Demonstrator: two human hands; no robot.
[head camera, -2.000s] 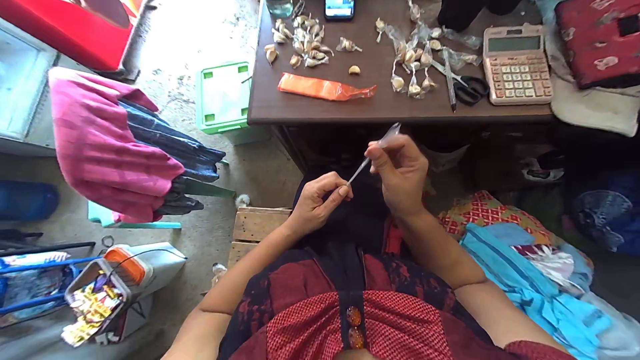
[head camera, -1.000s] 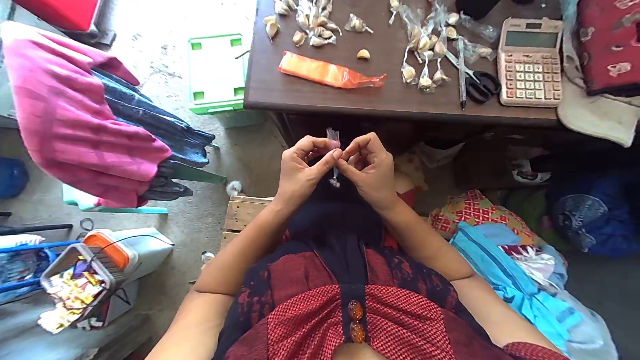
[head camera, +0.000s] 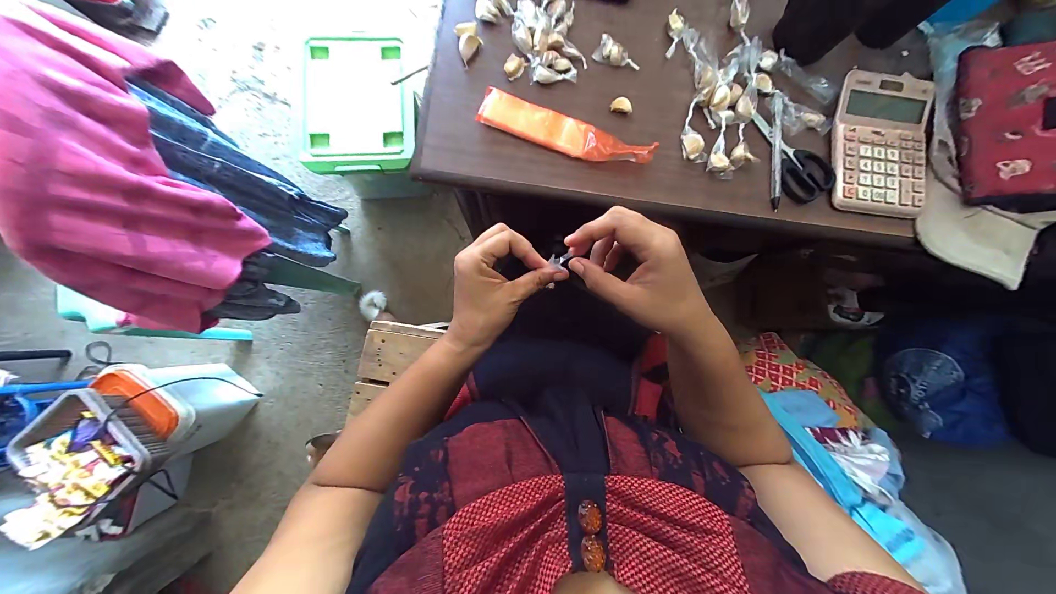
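Both hands meet in front of the table's near edge. My left hand (head camera: 500, 280) pinches a small clear plastic bag (head camera: 558, 262) between thumb and forefinger; its contents are mostly hidden by the fingers. At the bag's other side my right hand (head camera: 639, 264) grips a bit of the plastic. On the brown table (head camera: 528, 177) lie an orange plastic packet (head camera: 565, 128), a loose garlic clove (head camera: 621, 105), a small bag of cloves (head camera: 613, 53), a left pile of bagged cloves (head camera: 544, 41) and a right pile (head camera: 722, 95).
Black-handled scissors (head camera: 804, 175), a pen (head camera: 776, 153) and a calculator (head camera: 883, 144) lie right of the bags. A green-lidded box (head camera: 357, 103) stands left of the table. Pink cloth (head camera: 115, 165) hangs at left, above a container of wrappers (head camera: 78, 474). A wooden crate (head camera: 396, 355) is beside my left forearm.
Two seconds ago my hands held the plastic stretched out long, the right hand higher. They came together, and now the fingers pinch it short, with the hands slightly apart.
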